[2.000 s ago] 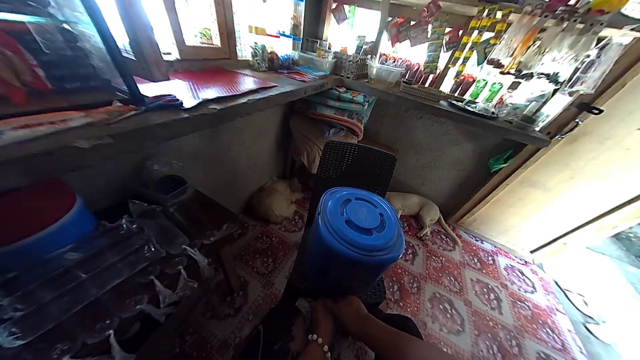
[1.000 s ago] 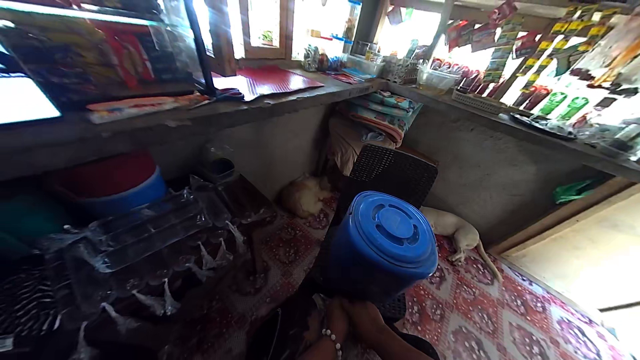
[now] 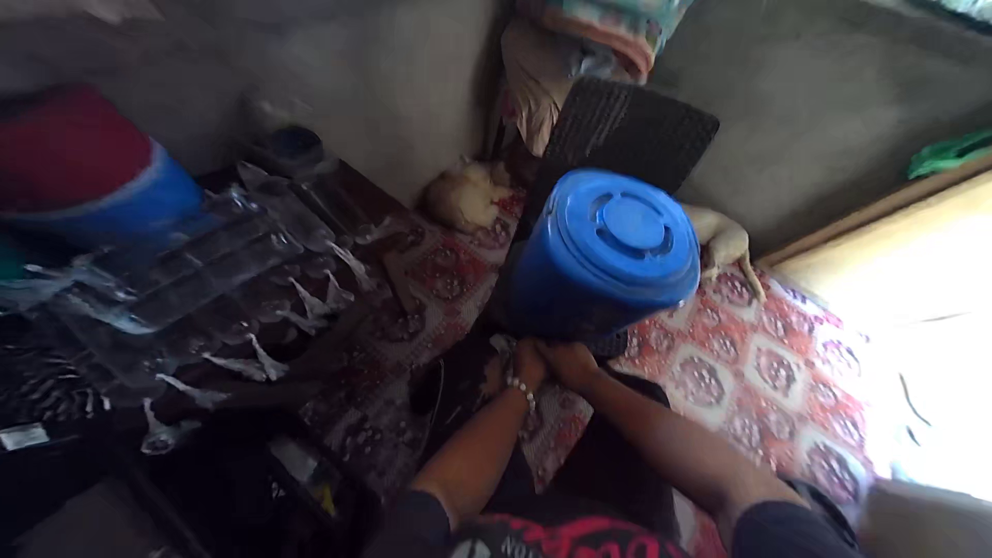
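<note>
A blue plastic bucket (image 3: 597, 256) with a round blue lid stands upright on a dark woven-plastic chair (image 3: 635, 128) in front of me. Low at the bucket's near side, my left hand (image 3: 527, 363), with a beaded bracelet on its wrist, lies close beside my right hand (image 3: 570, 363). The two hands meet or nearly meet just below the bucket's base. Their fingers are small and shadowed, so whether they grip anything does not show.
Filled clear plastic bags (image 3: 209, 271) lie on a low dark surface at left, by a blue tub (image 3: 155, 194) with a red top. Two pale animals (image 3: 463, 195) lie on the patterned floor (image 3: 697, 380) beyond the chair. Folded cloths (image 3: 612, 23) are piled against the wall.
The view has tilted down, so the windows and shelf goods are out of sight and my forearms show. Both hands stay low by the bucket, which remains on the chair.
</note>
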